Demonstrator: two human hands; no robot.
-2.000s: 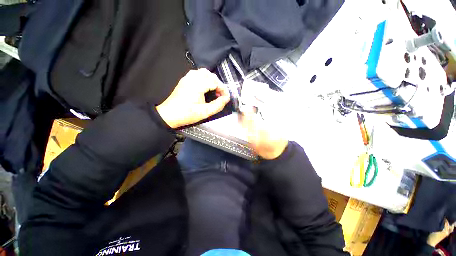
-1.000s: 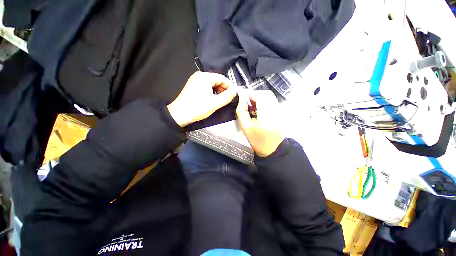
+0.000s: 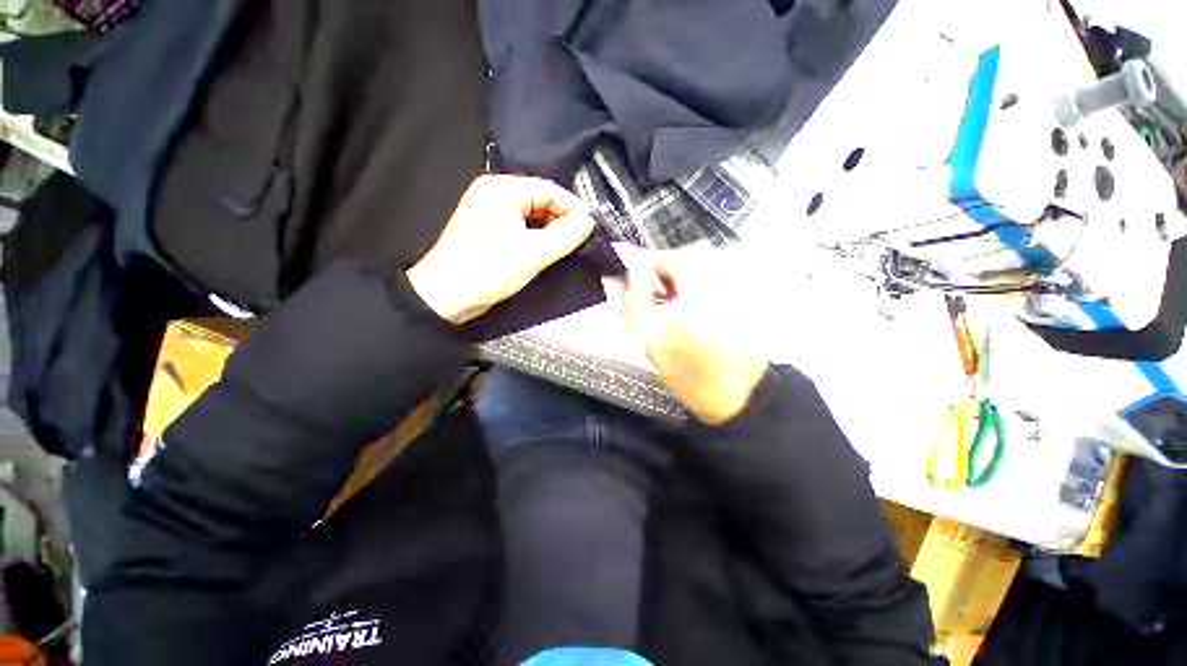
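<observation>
The plaid fabric [image 3: 664, 212] shows beyond my hands, coming out from under the navy garment [image 3: 690, 78]. My left hand [image 3: 501, 245] pinches the dark edge of the plaid fabric between thumb and finger. My right hand [image 3: 690, 319] is close beside it, fingertips bent together at the same edge; glare washes it out, and whether it grips the cloth cannot be told. The black cloth [image 3: 378, 143] lies to the left, reaching under my left hand.
The white sewing machine [image 3: 1041, 169] stands at the right. Scissors [image 3: 967, 436] with yellow and green handles lie on the white table [image 3: 859, 416], below orange-red snips [image 3: 962, 336]. A ruler strip [image 3: 586, 375] runs along the front edge. Cardboard boxes [image 3: 963, 579] are below.
My right hand has moved slightly right and down from my left hand, opening a small gap between the fingertips. The view has shifted a little.
</observation>
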